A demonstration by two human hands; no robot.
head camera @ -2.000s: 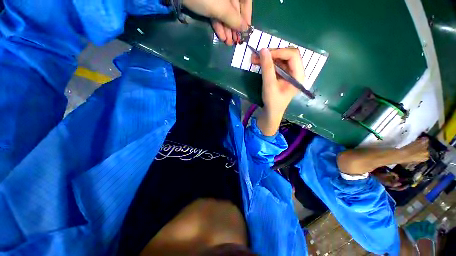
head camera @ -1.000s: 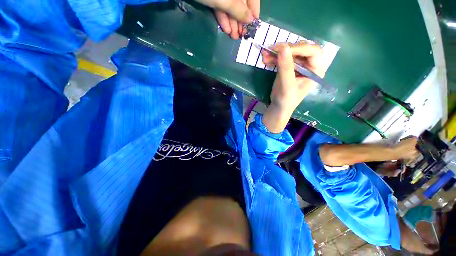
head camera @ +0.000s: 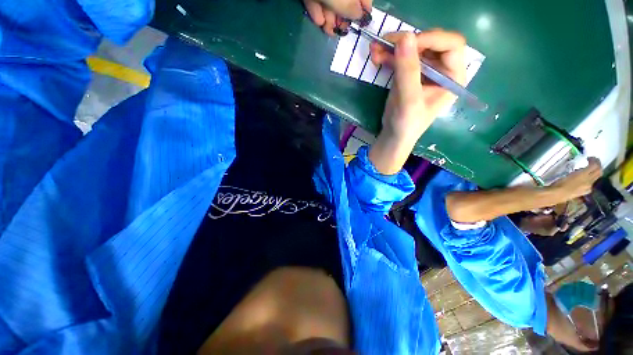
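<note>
My right hand holds slim metal tweezers like a pencil, over a white sheet crossed by thin black lines. The tweezers' tip reaches a small dark component at my left fingertips. My left hand is cut off by the top edge and pinches that component above the sheet's left end. Whether anything is on the tweezers' tip is too small to tell. My right hand hides part of the sheet.
The glossy green bench carries small white bits. A dark frame with green edges lies right of the sheet. Beyond it, a coworker's arm in a blue sleeve reaches over dark equipment at the right.
The tweezers' tip has moved from the sheet up to the component in my left hand. The view has shifted, so the left hand sits higher. The coworker's hand has moved.
</note>
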